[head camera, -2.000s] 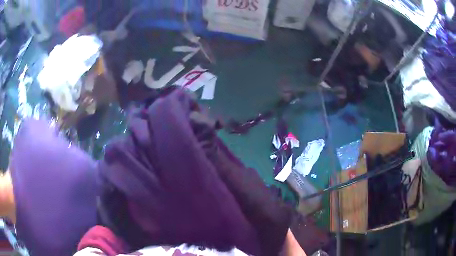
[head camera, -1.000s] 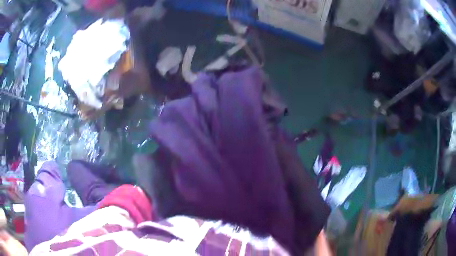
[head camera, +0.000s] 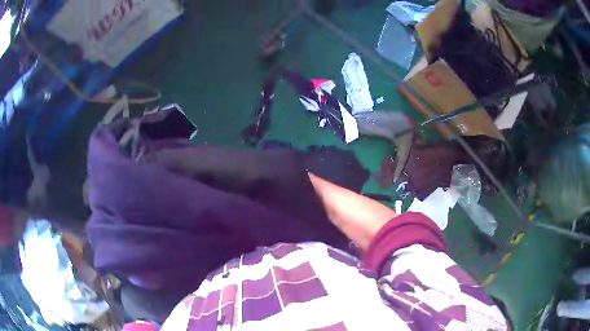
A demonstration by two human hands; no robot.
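Note:
A large purple and dark garment bundle [head camera: 194, 207] lies across the front of my body, above the floor. My bare right forearm [head camera: 352, 210], below a dark-red cuff, reaches into the right side of the bundle. My right hand is hidden by the dark cloth. My left hand does not show. A bit of pink-red cloth, perhaps the left cuff, shows at the bottom left edge under the bundle.
A white "WDS" carton [head camera: 116, 29] stands upper left. An open cardboard box [head camera: 446, 97] with dark contents is upper right. Scraps and plastic litter the green floor [head camera: 226, 77]. White crumpled material [head camera: 52, 278] is lower left. Yellow-black tape [head camera: 508, 252] runs at right.
The view has turned, so the cardboard box and floor scraps sit higher. The bundle now extends leftward across the body. More of my right forearm and sleeve shows. The loose purple piece at left has left view.

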